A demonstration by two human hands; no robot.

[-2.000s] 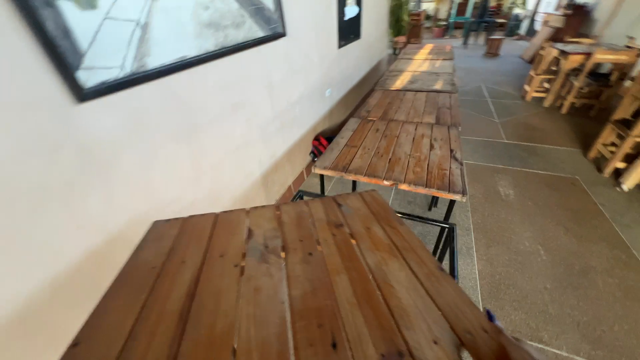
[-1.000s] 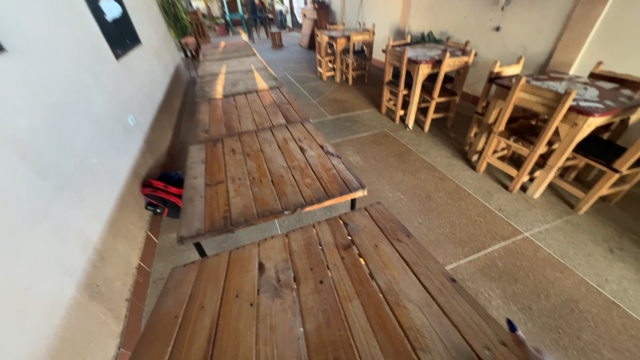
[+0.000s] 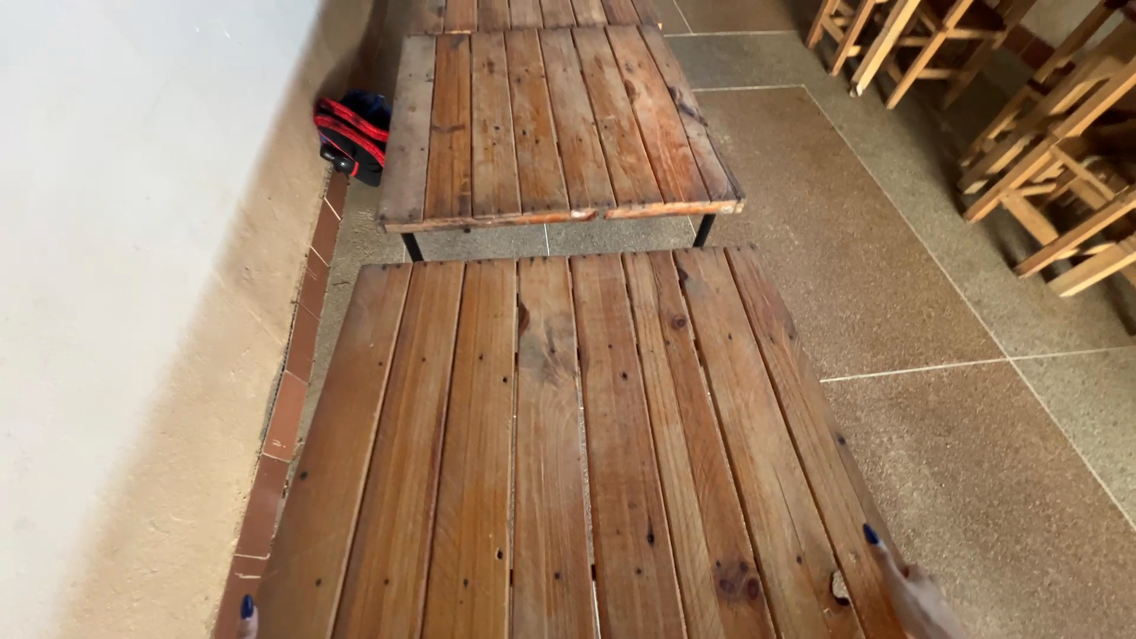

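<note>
A slatted wooden tabletop (image 3: 550, 426) fills the lower middle of the head view. At its left edge, low in the frame, a thumb of my left hand (image 3: 248, 619) with a dark blue nail shows on the wood; its other fingers are hidden. My right hand (image 3: 914, 595) is at the right edge, its blue-nailed thumb on the top and the rest over the side. Both hands grip the tabletop by its two sides. Just beyond it stands a second slatted wooden table (image 3: 559, 124) on black metal legs, with a narrow gap between the two.
A pale wall (image 3: 133, 266) with a red-brown tile skirting (image 3: 282, 417) runs along the left. A black and red bag (image 3: 353, 133) lies on the floor by the wall, beside the second table. Wooden chairs (image 3: 1065, 151) stand at the upper right on the speckled floor (image 3: 976, 444).
The near tabletop, angled to the row in the earliest frame, is now roughly in line with the second table. The view has tilted down, and my left thumb has come into sight.
</note>
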